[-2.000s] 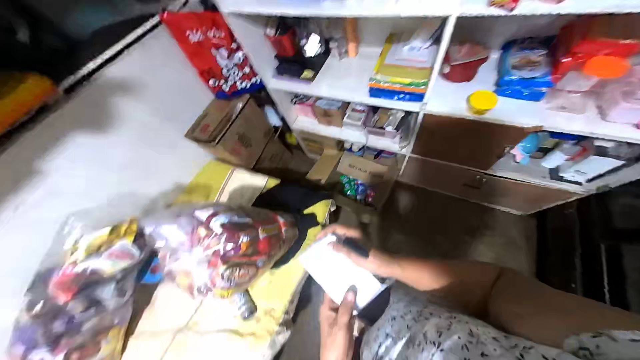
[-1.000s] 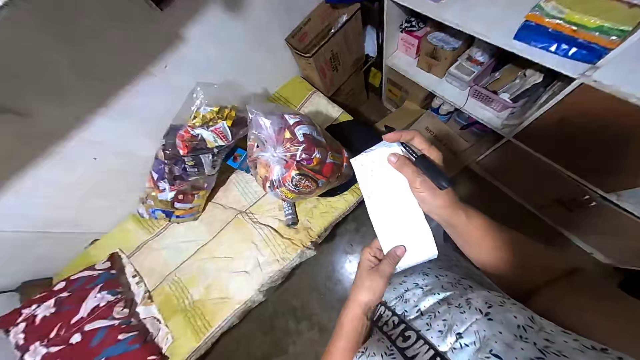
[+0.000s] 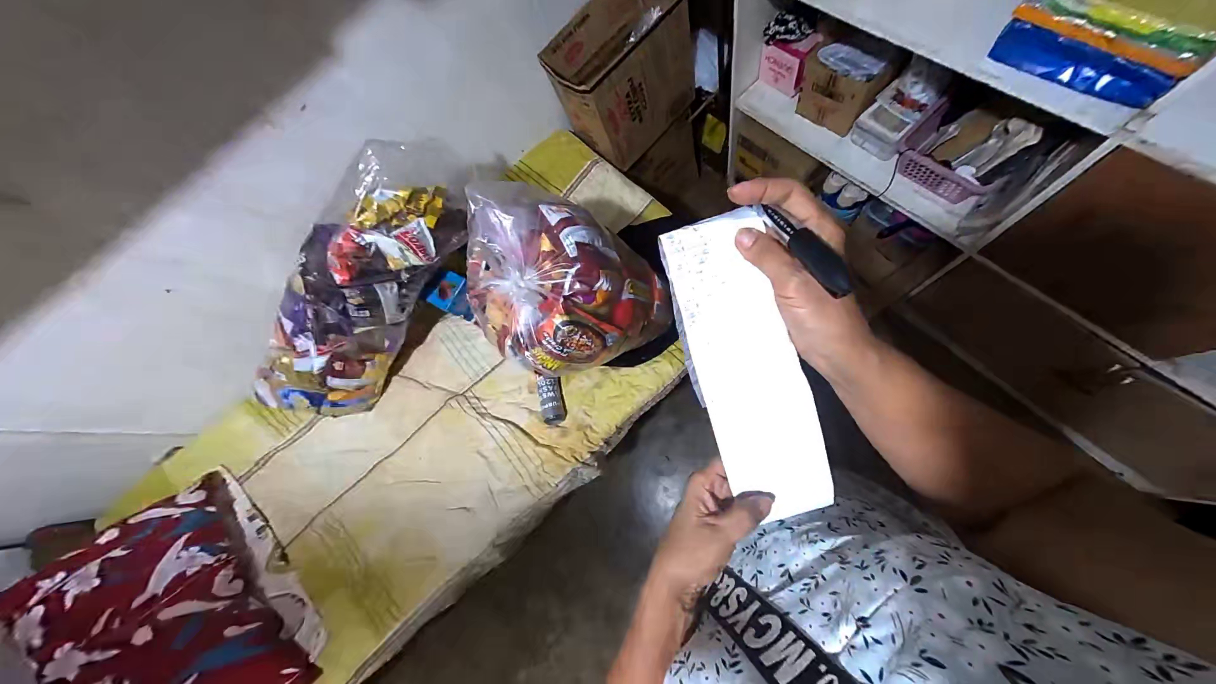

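Note:
A long white paper sheet with handwriting near its top is held in front of me. My left hand pinches its lower end between thumb and fingers. At the upper right edge, my right hand grips the sheet with its thumb on top and also holds a black marker pen. Left of the paper, a tied clear plastic bag of snack packets lies on the yellow-patterned mattress. Farther left leans a second clear bag of packets. A small dark cylindrical container lies below the tied bag.
A red patterned pillow lies at the lower left. Cardboard boxes stand behind the mattress. White shelves at the right hold small boxes, a pink plastic basket and folded plastic packs. Brown cabinet doors sit below.
Since two seconds ago, the paper has come to be held out lengthwise between both hands. The view has shifted toward the mattress and bags.

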